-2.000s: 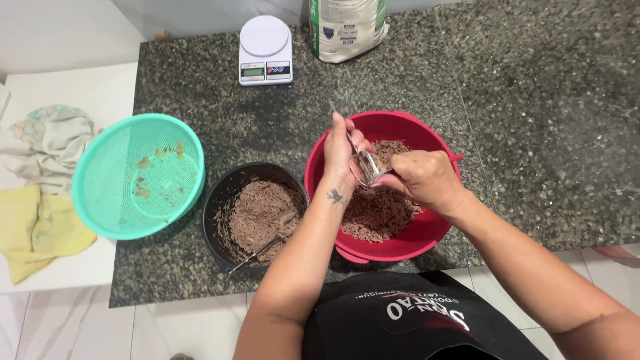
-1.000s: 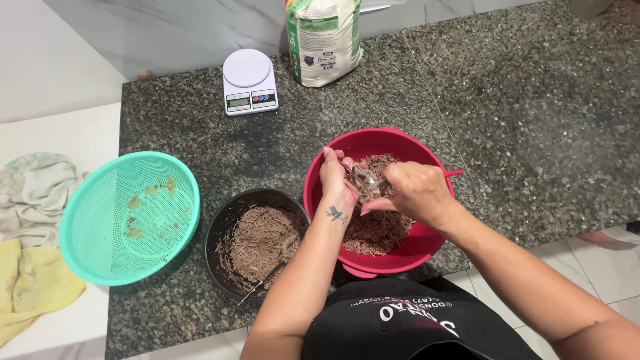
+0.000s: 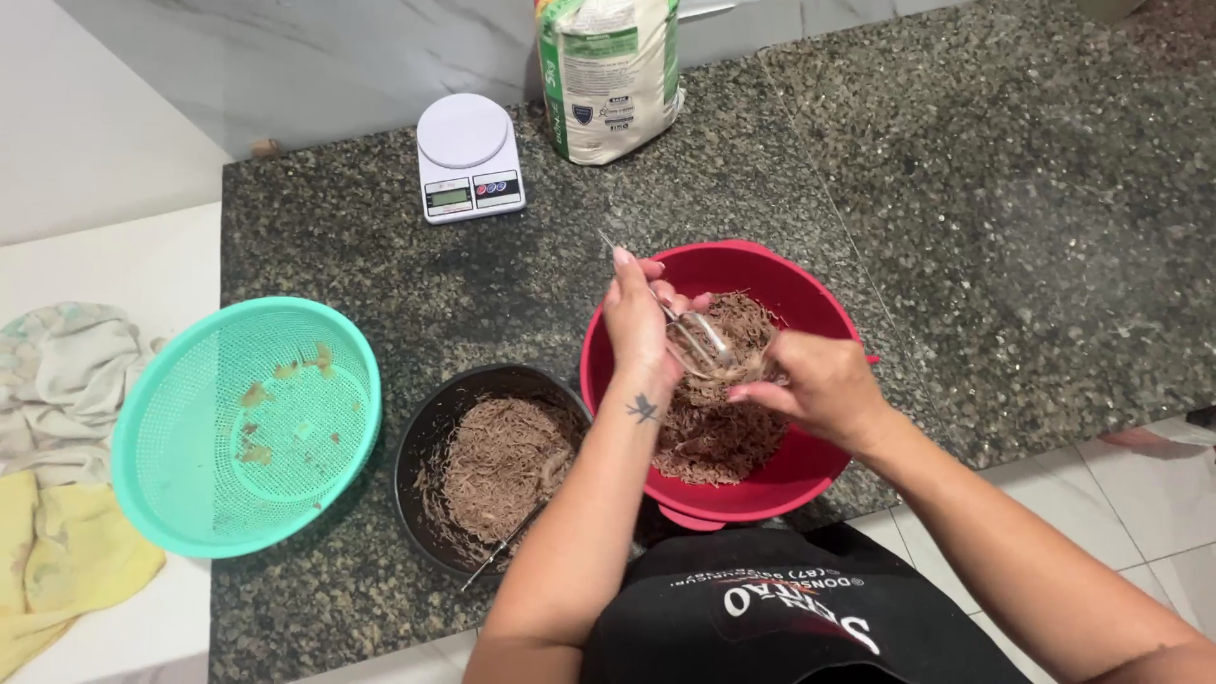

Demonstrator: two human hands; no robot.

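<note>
Over a red plastic bowl (image 3: 828, 285) of brown shredded food (image 3: 717, 442), my left hand (image 3: 641, 318) holds a metal mixer beater (image 3: 708, 342), its shaft sticking up past the fingers. Strands of the food cling around the beater's wires. My right hand (image 3: 825, 385) is at the beater's lower end, thumb and fingers pinching some of the strands; its fingertips are partly hidden. Left of this bowl stands a dark pot (image 3: 410, 456) with more shredded food (image 3: 508, 456) and a thin metal utensil (image 3: 489, 560) leaning on its rim.
A turquoise colander (image 3: 285, 418) with food residue sits at the counter's left edge, beside a pale cloth (image 3: 62, 380) and a yellow cloth (image 3: 81, 551). Behind are a white kitchen scale (image 3: 465, 152) and a printed bag (image 3: 613, 85) against the wall. The granite counter (image 3: 997, 237) extends right.
My hands remain together over the red bowl. The beater shows more plainly now, its shaft visible above my left hand, where one second ago it was mostly covered. The view has shifted.
</note>
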